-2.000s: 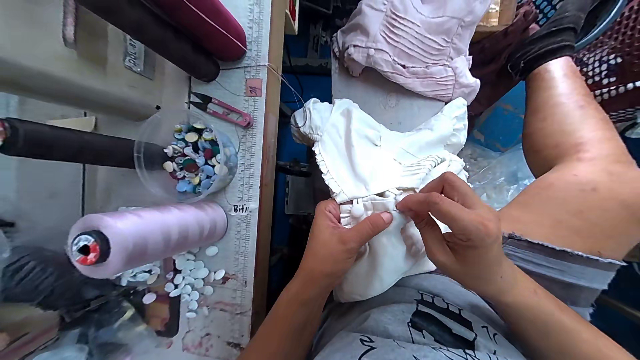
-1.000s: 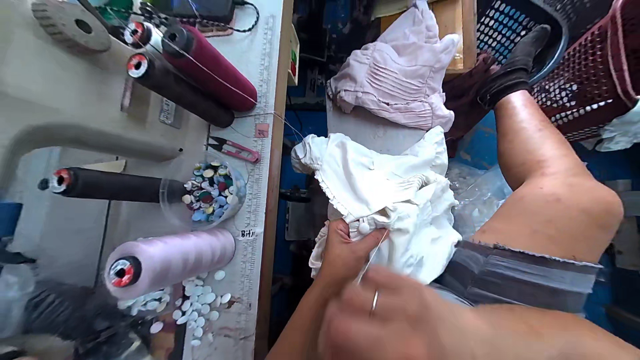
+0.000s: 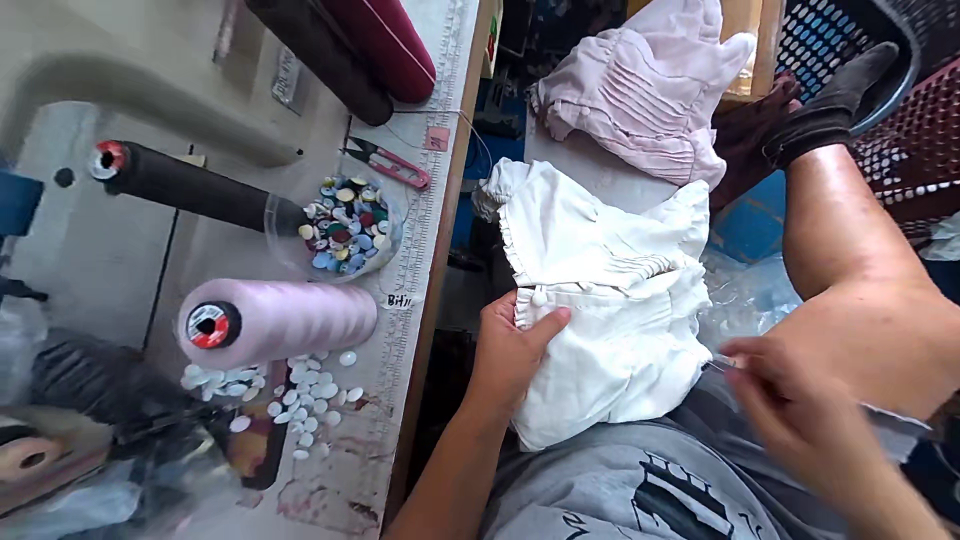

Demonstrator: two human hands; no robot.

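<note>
A white ruffled, pleated garment [image 3: 600,322] lies across my lap. My left hand [image 3: 517,345] grips its left edge, the thumb on the cloth just below a small white button [image 3: 538,298]. To the right of the garment is my right hand [image 3: 787,397], blurred, its fingertips pinched together on what looks like a thin needle [image 3: 720,366]. Whether thread runs from it to the cloth cannot be made out.
On the table at left are a lilac thread cone [image 3: 300,319], a tub of mixed buttons [image 3: 352,225], loose white buttons [image 3: 311,397] and pink-handled thread snips [image 3: 390,163]. A pink pleated garment [image 3: 637,90] lies beyond the white one; plastic baskets [image 3: 825,37] stand at upper right.
My right hand has moved from over the garment out to its right side. The white button by my left thumb now shows plainly. My left hand still holds the cloth.
</note>
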